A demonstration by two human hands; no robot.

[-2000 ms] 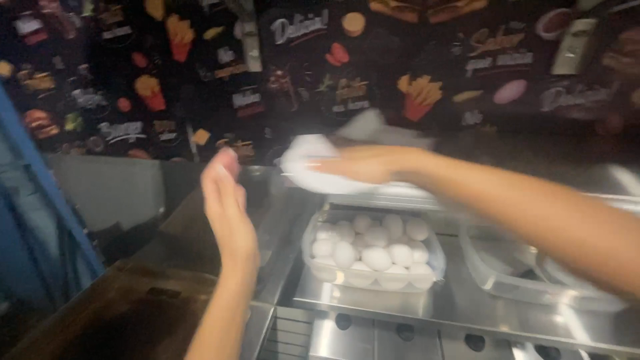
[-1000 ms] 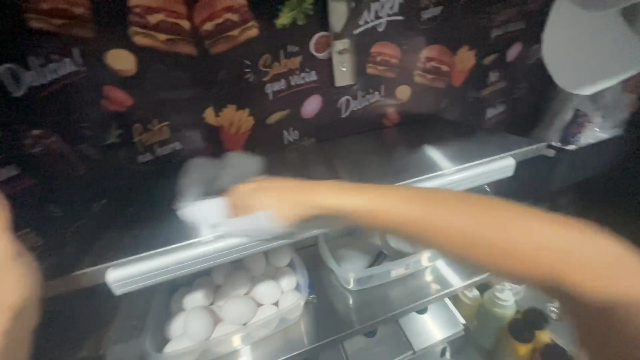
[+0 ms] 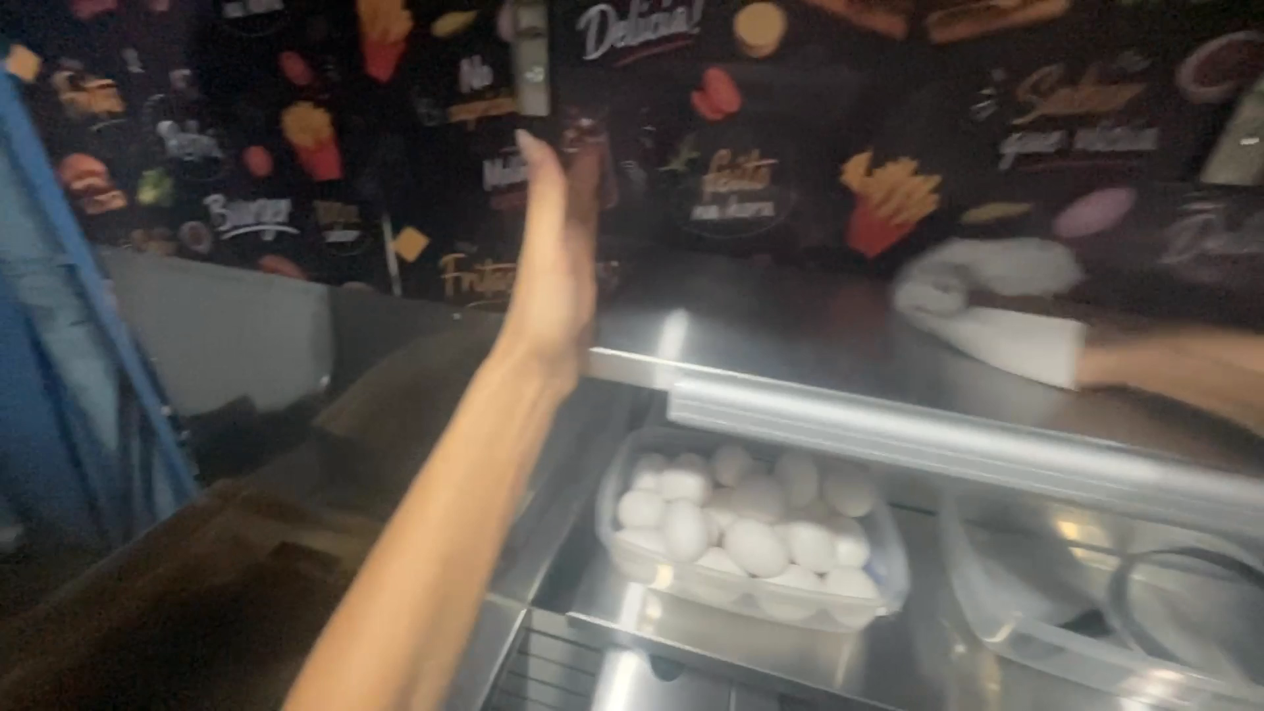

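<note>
My left hand (image 3: pixel 558 257) is raised near the left end of the stainless steel shelf (image 3: pixel 750 331), fingers pointing up, palm toward the right, holding nothing. It appears flat against or close to the dark printed wall; contact cannot be told. At the right, a white cloth (image 3: pixel 997 306) lies over my right hand (image 3: pixel 1071 351), which is blurred and mostly covered. The cloth is just above the steel shelf, near the wall. Below the shelf's light-coloured front bar (image 3: pixel 889 425) stands a clear plastic container (image 3: pixel 731 607) of white eggs (image 3: pixel 755 546).
A second clear plastic container (image 3: pixel 1047 642) stands right of the eggs. A printed wall panel (image 3: pixel 790 118) with food pictures rises behind the shelf. At far left are a blue upright frame (image 3: pixel 89 267) and a grey metal panel (image 3: pixel 222 326). A wire rack (image 3: pixel 553 662) shows at the bottom.
The view has swung right and back left. My left hand, at the left edge one second ago, is in full view. The right hand has kept the cloth and is now farther right along the shelf.
</note>
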